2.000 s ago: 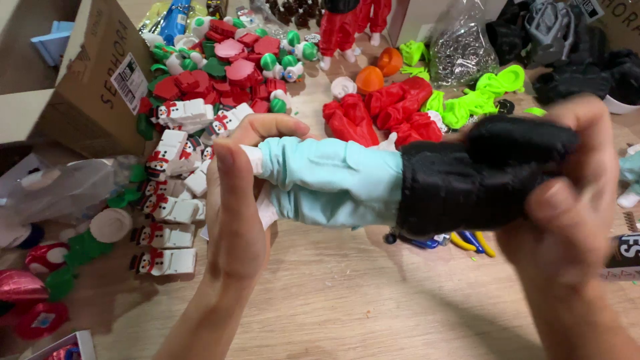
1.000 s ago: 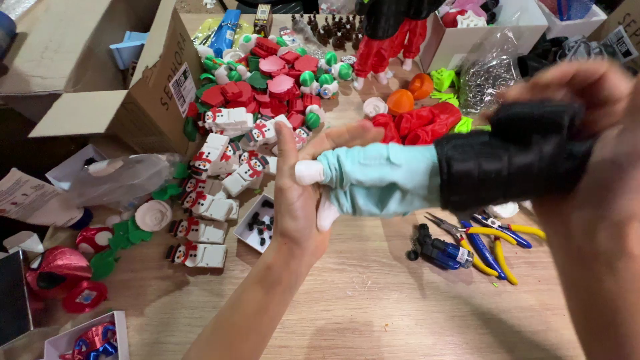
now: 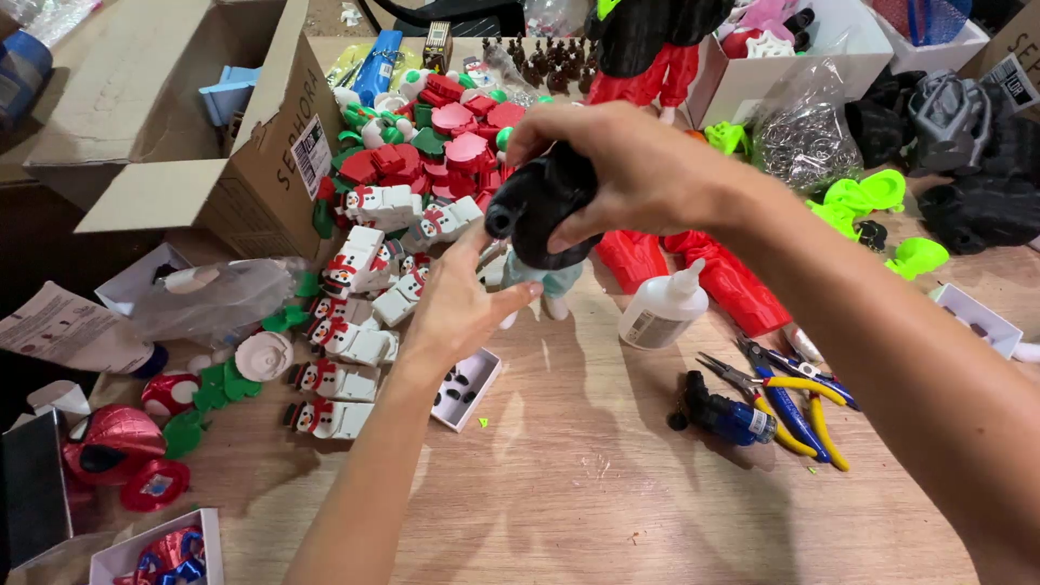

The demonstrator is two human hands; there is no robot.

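Observation:
Both hands are on a plastic figure's black torso [image 3: 548,199], which sits upright on pale blue trousers [image 3: 559,280] with white feet at the wooden tabletop. My right hand [image 3: 626,175] grips the torso from above and behind. Low on its left side, my left hand [image 3: 471,296] holds the figure, thumb across the trousers. A white squeeze bottle [image 3: 665,309] stands just right of the figure. Red trouser parts [image 3: 727,280] lie behind the bottle, partly hidden by my right forearm. A small white box [image 3: 467,390] with black pieces is near my left wrist.
Snowman pieces [image 3: 345,337] and red parts [image 3: 467,150] are heaped at left, beside an open cardboard box [image 3: 276,154]. Pliers [image 3: 792,398] and a blue torch lighter [image 3: 727,413] lie front right. Bright green parts [image 3: 865,195] and a bag of metal rings [image 3: 804,134] are behind them.
The figure has gone from lying sideways between my hands to upright on its feet. My left hand has moved from the feet up to the torso and trousers. The view has shifted.

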